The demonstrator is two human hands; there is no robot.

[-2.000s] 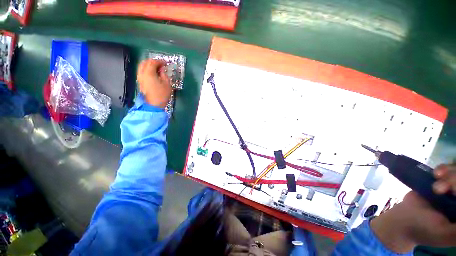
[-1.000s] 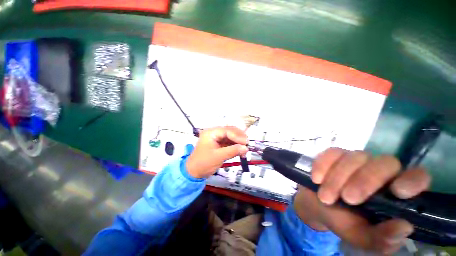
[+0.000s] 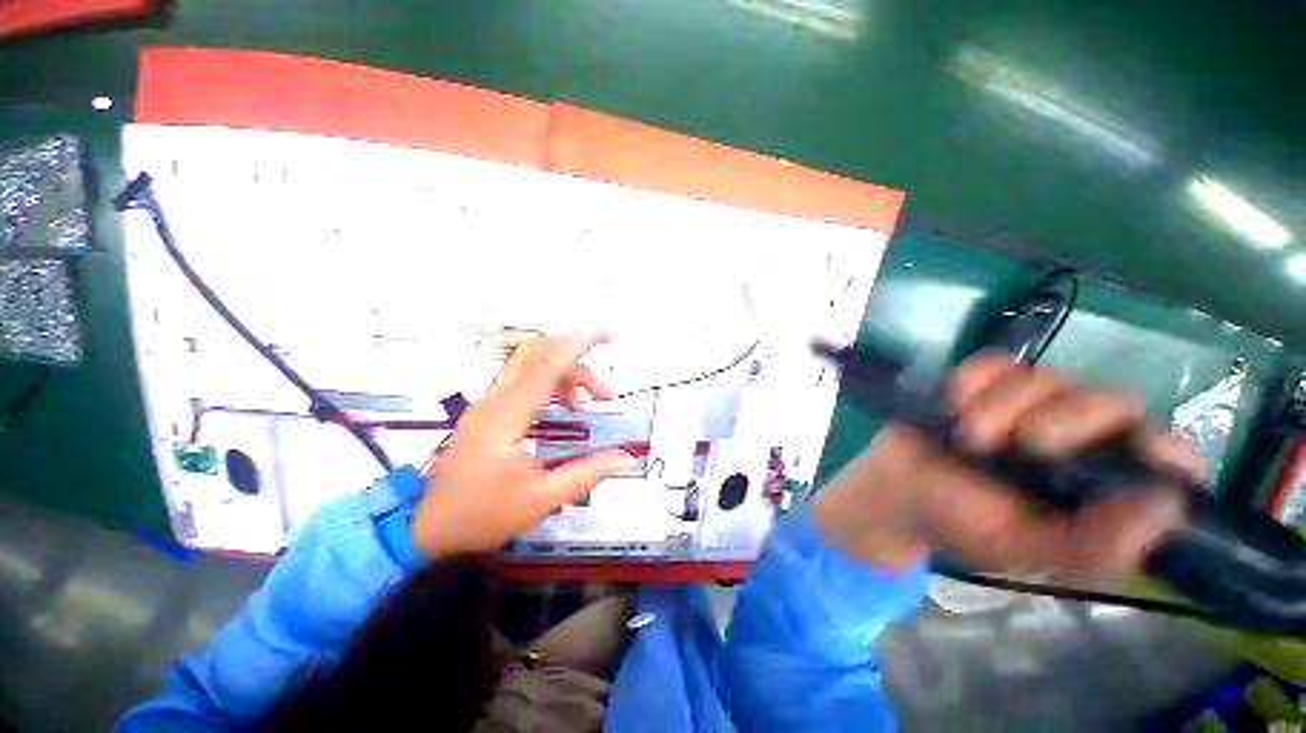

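Observation:
The white panel (image 3: pixel 430 244) lies on an orange-red carrier board (image 3: pixel 552 132). A black cable harness (image 3: pixel 236 322) runs slantwise over its left part, and red wires (image 3: pixel 416 425) and a thin black wire cross its lower half. My left hand (image 3: pixel 509 465) is over the panel's lower middle, thumb and fingers apart; no object shows in it. My right hand (image 3: pixel 1003 473) is closed around a blurred black electric screwdriver (image 3: pixel 1060 480). Its tip points left, near the panel's right edge. A small green circuit board (image 3: pixel 198 458) is at the panel's lower left.
Clear trays of tiny screws (image 3: pixel 43 193) lie at the left edge on the green bench (image 3: pixel 688 72). A second black tool (image 3: pixel 1034 322) with a cord lies at the right, near shiny clear plastic (image 3: pixel 1215 423). Part of another orange-red board (image 3: pixel 72 15) shows top left.
The view has shifted right. My left hand went from the screw trays to the screwdriver tip, and now lies apart from it, fingers spread. The screwdriver has moved off to the panel's right edge.

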